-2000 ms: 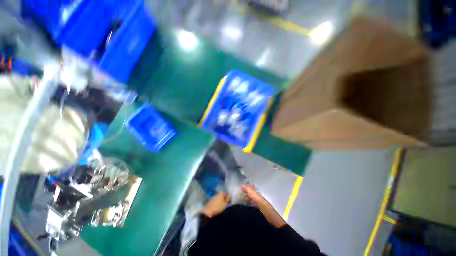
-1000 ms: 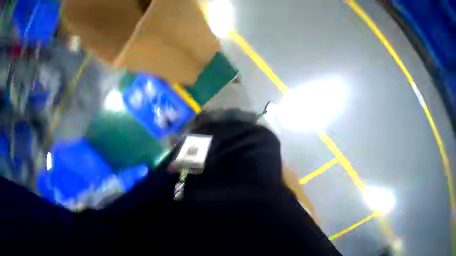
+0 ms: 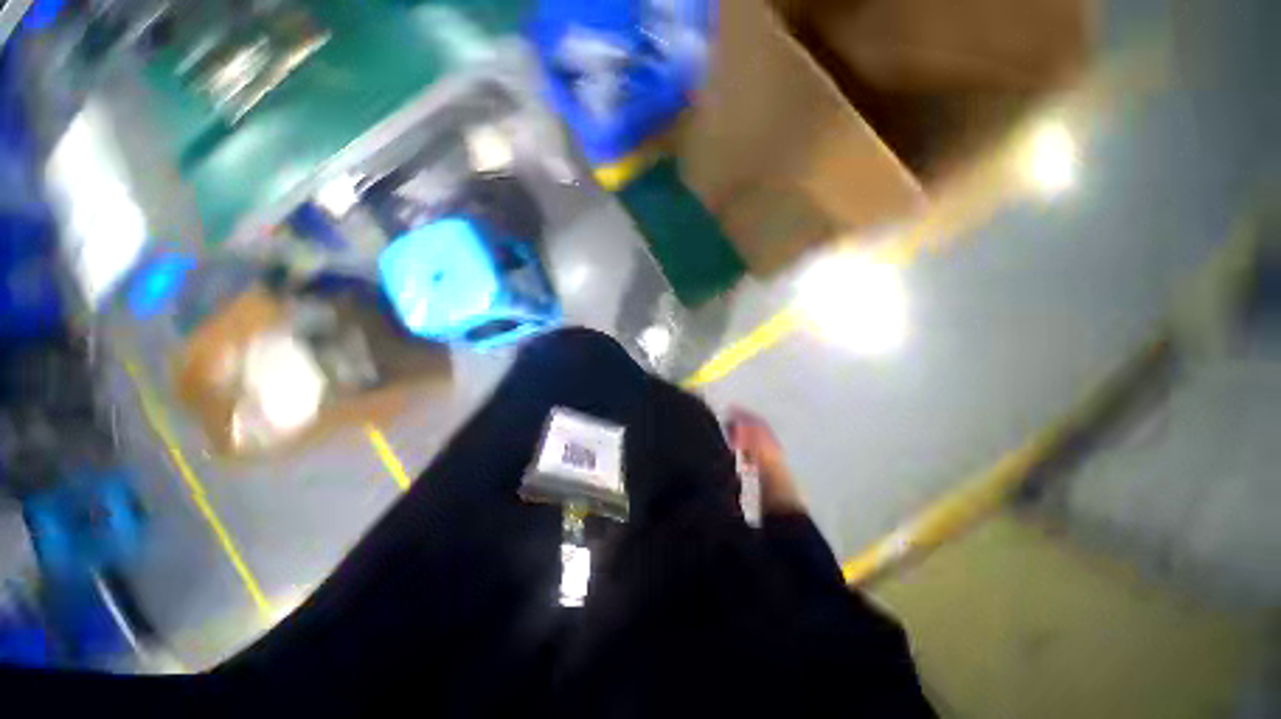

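My right hand (image 3: 767, 464) hangs beside my dark clothing, small and blurred. A pale strip shows at its inner side; I cannot tell whether it is held. My left hand is not in view. A white ID badge (image 3: 579, 452) hangs on my front. Nearest ahead is a bright-blue stool (image 3: 443, 281) by the bench. A blue bin (image 3: 618, 84) with whitish pieces stands at the top, beside a large open cardboard carton (image 3: 766, 155).
An open brown carton (image 3: 218, 368) with white contents stands on the floor at the left. The green bench (image 3: 358, 84) bears a blurred metal mechanism (image 3: 253, 56). Yellow lines cross the grey floor. A yellowish surface (image 3: 1054, 618) lies at the lower right.
The view has swung round. Both hands were together by the bench two seconds ago; now only my right hand shows, at my side. The stool and floor carton have come into view.
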